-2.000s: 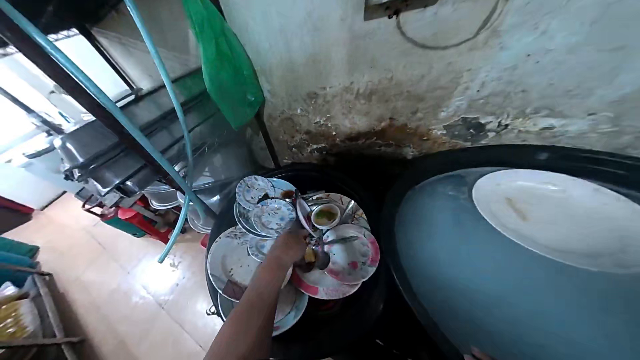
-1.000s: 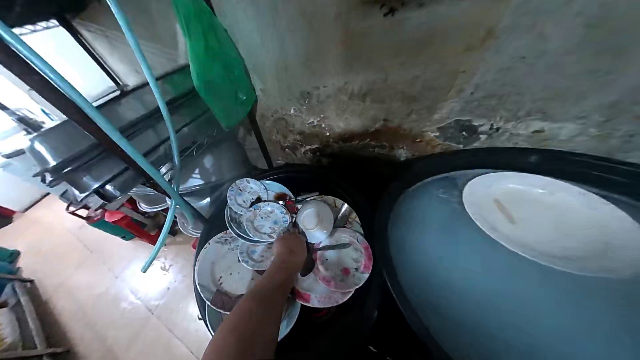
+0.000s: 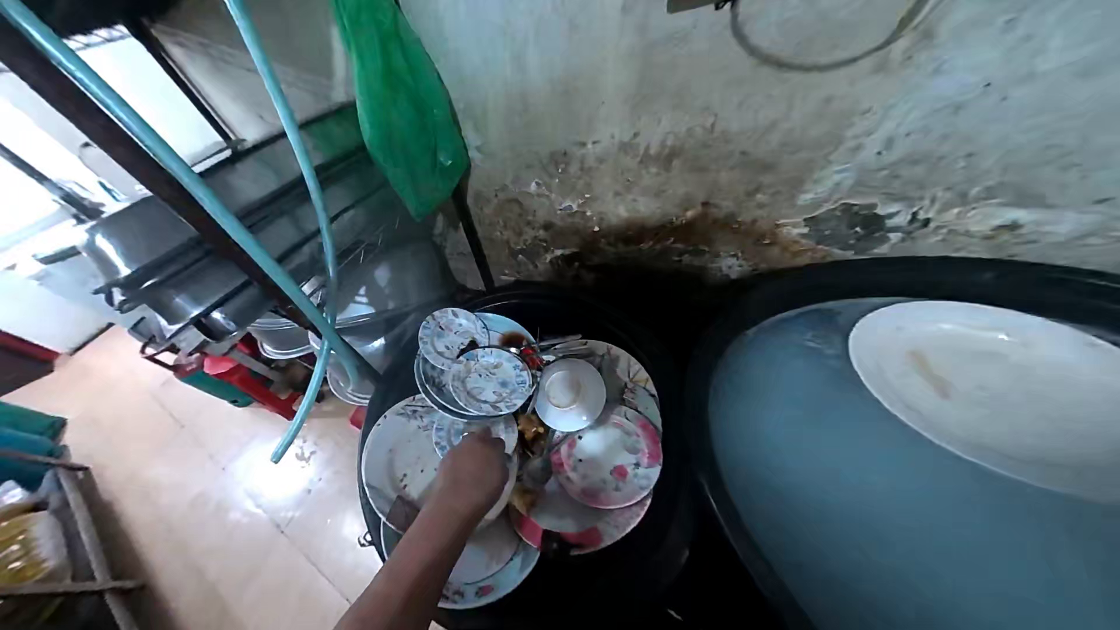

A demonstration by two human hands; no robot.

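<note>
My left hand (image 3: 475, 470) reaches in from the bottom and touches a small patterned saucer (image 3: 451, 433); its fingertips are hidden, so a grip cannot be told. Around it, stacked dirty dishes fill a black tub. Two small blue-patterned plates (image 3: 492, 381) lie beyond the hand, above a large white plate (image 3: 394, 455) bearing food bits. On the right an overturned white bowl (image 3: 570, 395) rests near a pink-rimmed plate (image 3: 610, 457). Food scraps (image 3: 530, 429) and cutlery (image 3: 560, 343) lie between the dishes. My right hand is out of view.
A big black tub (image 3: 713, 437) of cloudy water stands at right, with a large white oval platter (image 3: 989, 385) in it. Blue hoses (image 3: 302, 149) and a green bag (image 3: 407, 114) hang at left, before metal pots (image 3: 140, 241). A stained wall rises behind.
The white bowl, upright with yellowish contents two seconds ago, now lies overturned. My left hand has moved left from the cutlery and scraps beside it to the small saucer.
</note>
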